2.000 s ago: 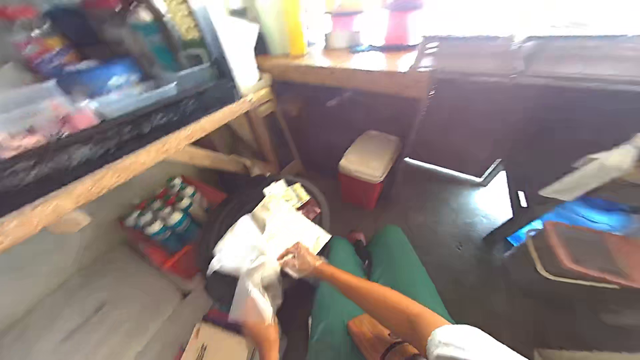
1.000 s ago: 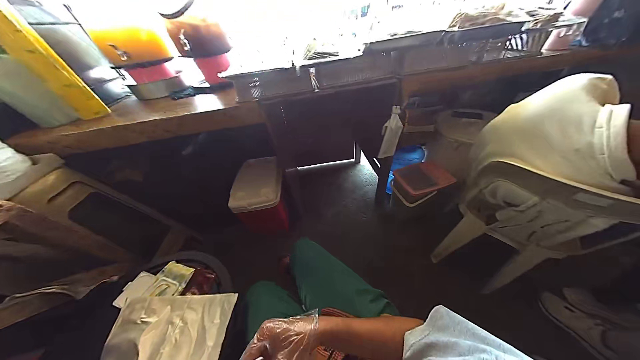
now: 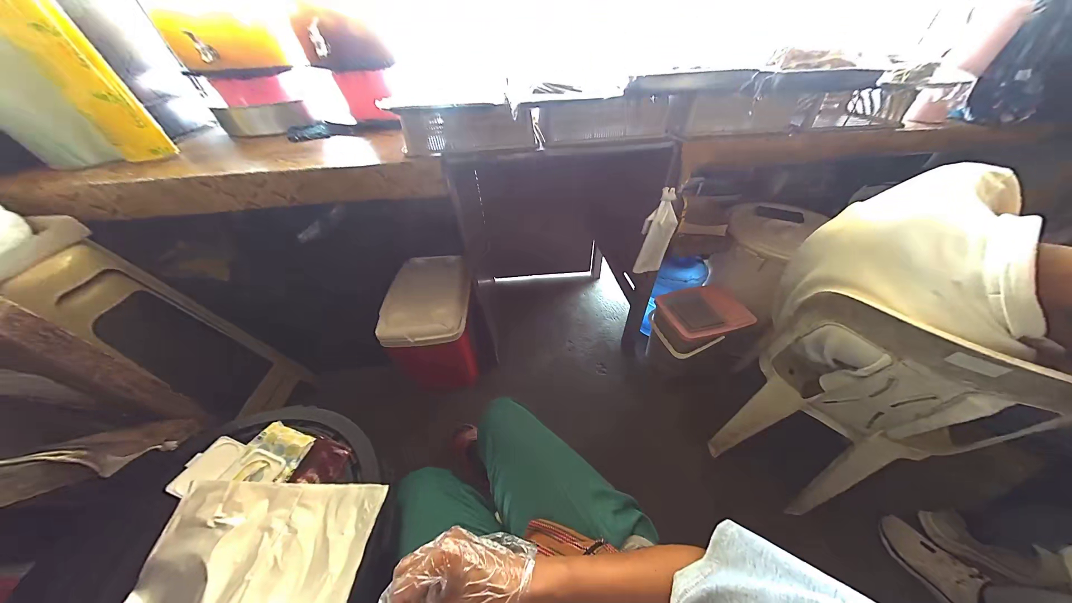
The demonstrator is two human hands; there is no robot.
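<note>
My right hand (image 3: 461,565), in a clear plastic glove, is at the bottom edge over my lap, its fingers partly cut off by the frame. Whether it holds anything is hidden. To its left, a creased pale paper or plastic sheet (image 3: 264,536) lies over a round black container (image 3: 364,440). Behind the sheet are a white-lidded wipes pack (image 3: 260,465) and a dark red packet (image 3: 325,461). A striped woven item (image 3: 565,536) rests on my lap by my right wrist. My left hand is out of view.
A red cooler with a white lid (image 3: 427,327) stands ahead. A wooden counter (image 3: 318,172) carries drink dispensers and baskets. At right a person (image 3: 921,243) sits on a plastic chair (image 3: 787,419), near a lidded bin (image 3: 703,318). Another plastic chair (image 3: 75,276) is at left.
The view has swung right since two seconds ago. My left hand, earlier at the pale sheets on the container, is out of view. My gloved right hand has left those sheets and is over my lap.
</note>
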